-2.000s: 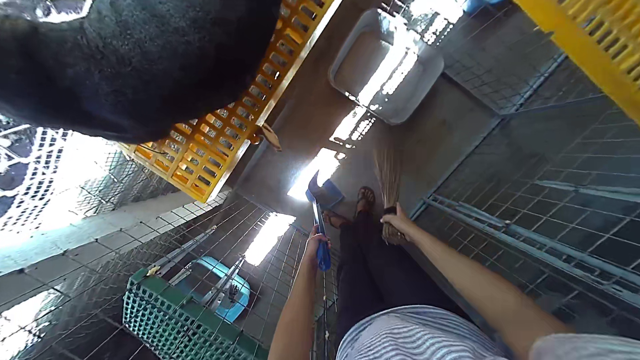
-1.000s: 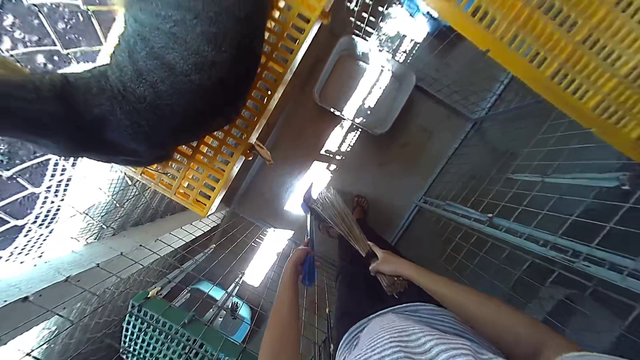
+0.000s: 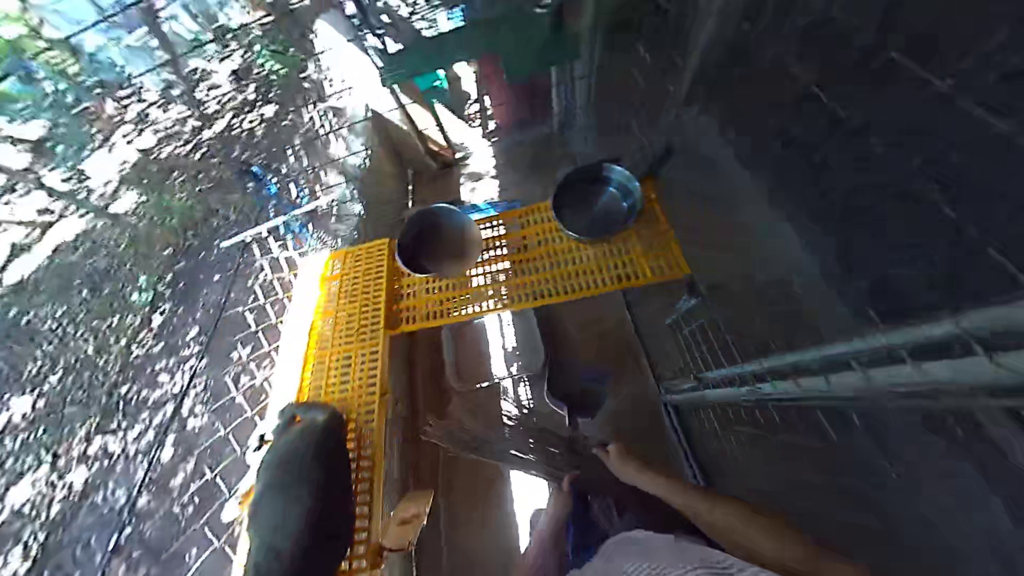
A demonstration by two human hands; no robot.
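My right hand is closed on a stick broom, whose bristles point left across my front. Just left of and below it, my blurred left hand grips a long tool with a blue handle. A dark scoop-like head shows above the broom, seemingly on the same tool; the broom covers part of its shaft. Beyond both hands, a grey plastic tub stands on the floor, partly hidden under a yellow slatted platform.
A large dark animal is on the yellow slatted ledge at the left. Two metal bowls rest on the platform. A wooden piece juts out by the ledge. Metal rails and wire mesh stand right.
The view has swung up, bringing the bowls into sight. The broom, earlier pointing up from my right hand, now lies toward the left, across the blue-handled tool.
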